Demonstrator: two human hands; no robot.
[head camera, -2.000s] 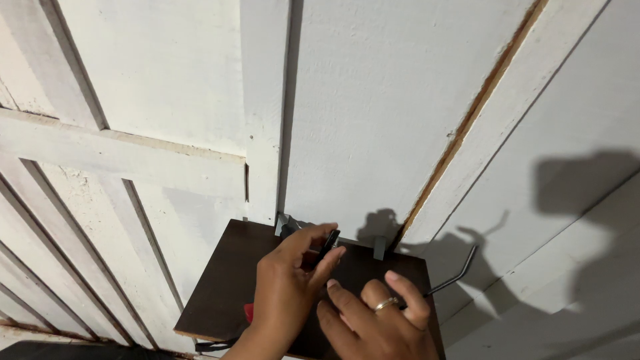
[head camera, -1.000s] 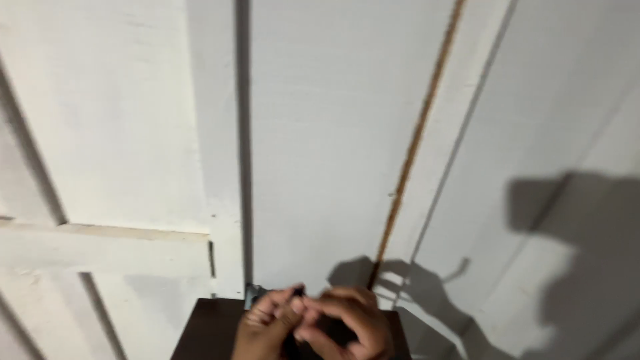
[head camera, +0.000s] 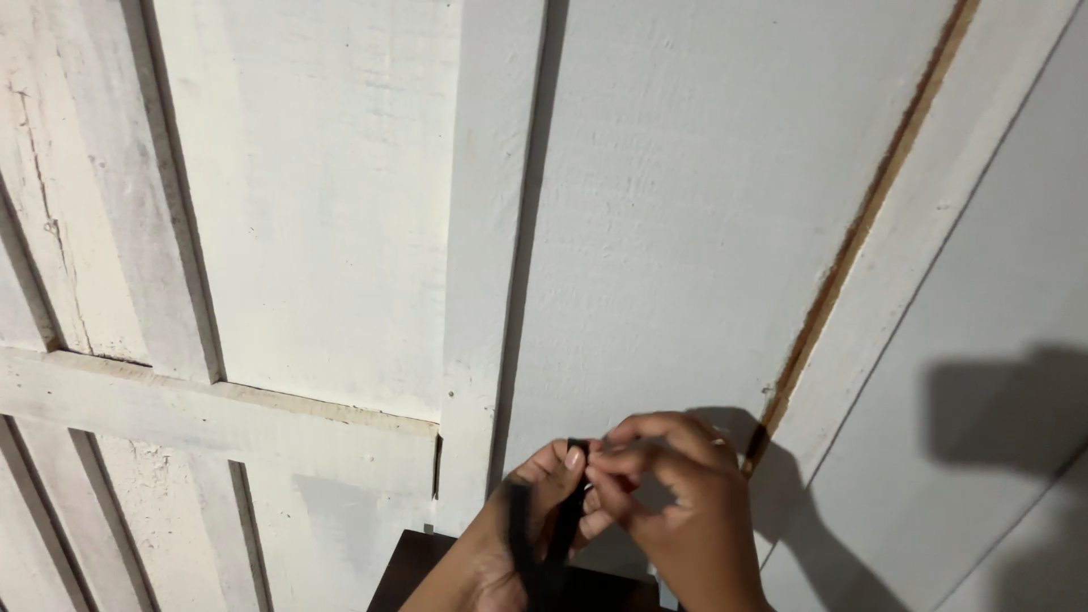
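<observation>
A black strap (head camera: 565, 518), probably fabric, hangs in a loop from my left hand (head camera: 544, 489), whose thumb and fingers pinch its upper end. My right hand (head camera: 671, 476), with a ring on one finger, has its fingertips together at that same end, touching or almost touching my left fingertips. Whether the right fingers grip the strap or some small part on it cannot be told. Behind and below both hands is a dark brown board or small shelf (head camera: 408, 565), partly hidden by my left forearm.
A white painted wooden wall (head camera: 340, 212) with raised battens fills the view behind the hands. A brown unpainted gap (head camera: 850, 246) runs slantwise down its right part. Shadows of a head and of the hands fall on the right side of the wall.
The black strap now hangs in plain sight from my left hand. My right hand, apart from the left two seconds ago, has come to its fingertips. The view has shifted, showing less of the board.
</observation>
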